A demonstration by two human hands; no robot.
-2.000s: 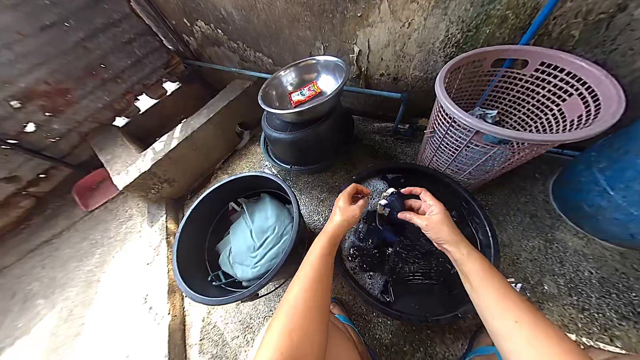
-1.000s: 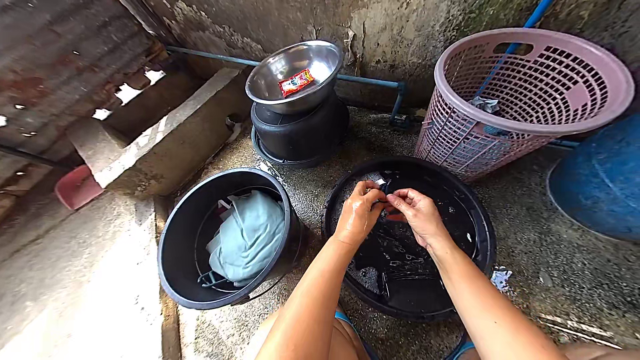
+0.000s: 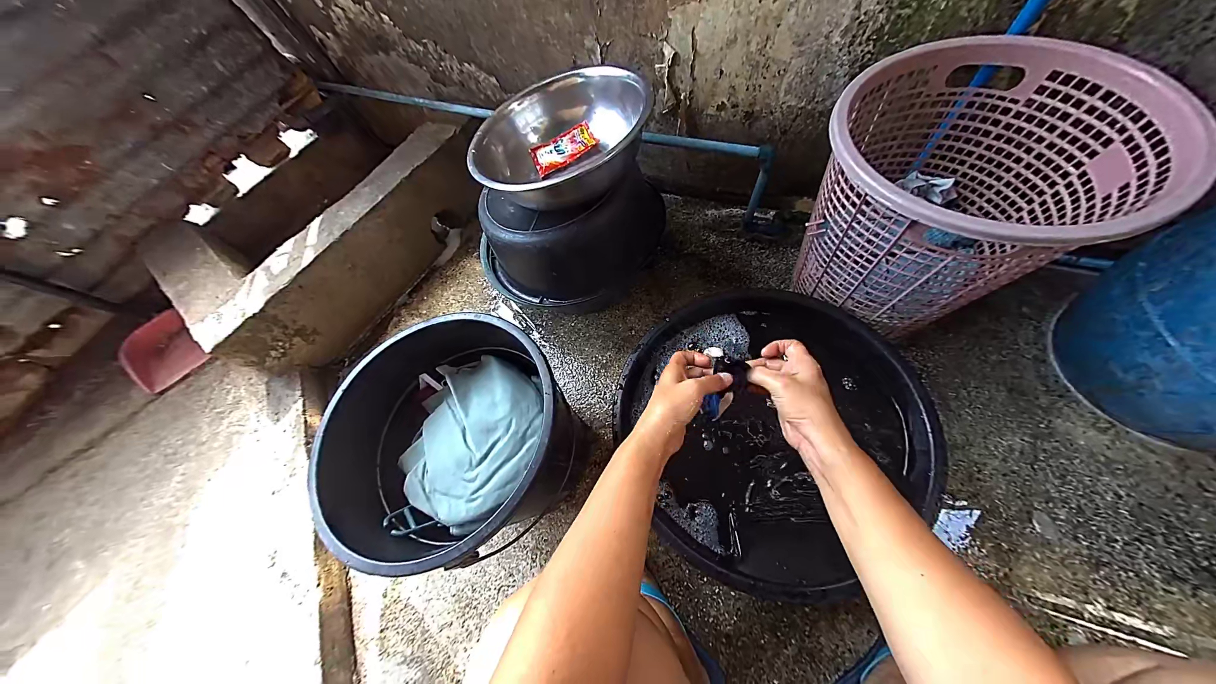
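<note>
Both of my hands are over a round black basin [image 3: 807,560] of dark water with patches of suds. A small dark, wet cloth item [image 3: 730,372] with white and blue parts is stretched between them. My left hand [image 3: 686,385] pinches its left side, thumb on top. My right hand [image 3: 790,385] grips the other side between thumb and fingers. The item's exact kind cannot be told, as the fingers cover much of it.
At left stands a black bucket [image 3: 328,475] holding light teal cloth [image 3: 475,446]. Behind, a steel bowl [image 3: 608,95] with a red sachet [image 3: 563,149] rests on black tubs [image 3: 570,237]. A pink laundry basket [image 3: 855,180] and blue drum [image 3: 1140,332] are at right; a red plastic scoop [image 3: 161,351] lies far left.
My hands were close together a second ago and are now a little farther apart, with the dark item showing between them. Two seconds ago they also held a dark item with a white part.
</note>
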